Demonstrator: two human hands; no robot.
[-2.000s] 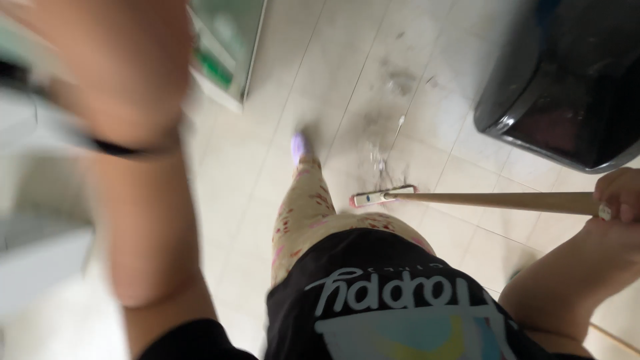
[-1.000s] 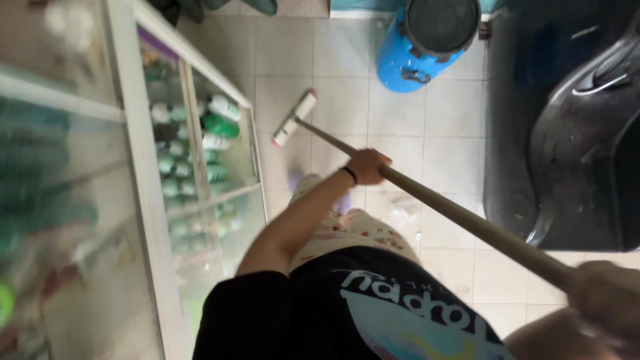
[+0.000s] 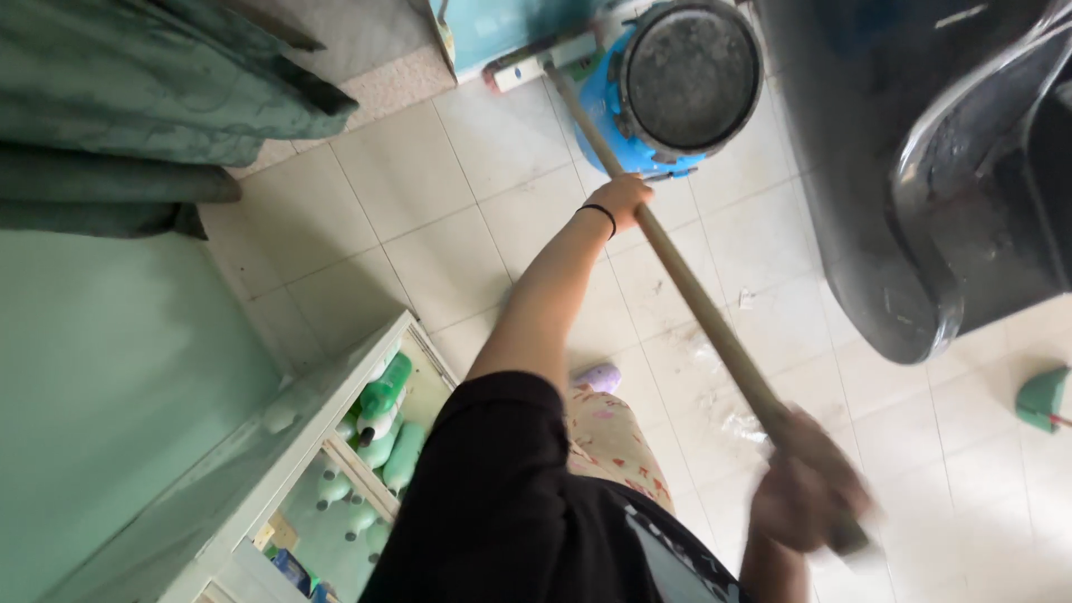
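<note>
My left hand (image 3: 621,203), with a black band at the wrist, grips the middle of a long wooden broom handle (image 3: 703,306). Near the handle's lower right end, my right hand (image 3: 808,486) is closed around it, blurred. The broom head (image 3: 523,74), pale with a reddish end, lies at the top by the base of a light blue surface, just left of a blue barrel (image 3: 599,100) with a black lid. Its far part is partly hidden. Bits of debris (image 3: 744,425) and dust lie on the tiled floor right of my purple shoe (image 3: 600,378).
A glossy black basin-like unit (image 3: 871,209) stands at the right, with a green dustpan (image 3: 1041,399) below it. A glass-fronted cabinet (image 3: 314,427) holding green and white bottles is at lower left. Dark green curtains (image 3: 151,100) hang at upper left.
The broom head has moved from the open floor to the wall base beside the blue barrel. My left hand, off the handle two seconds ago, grips it. The view has turned considerably.
</note>
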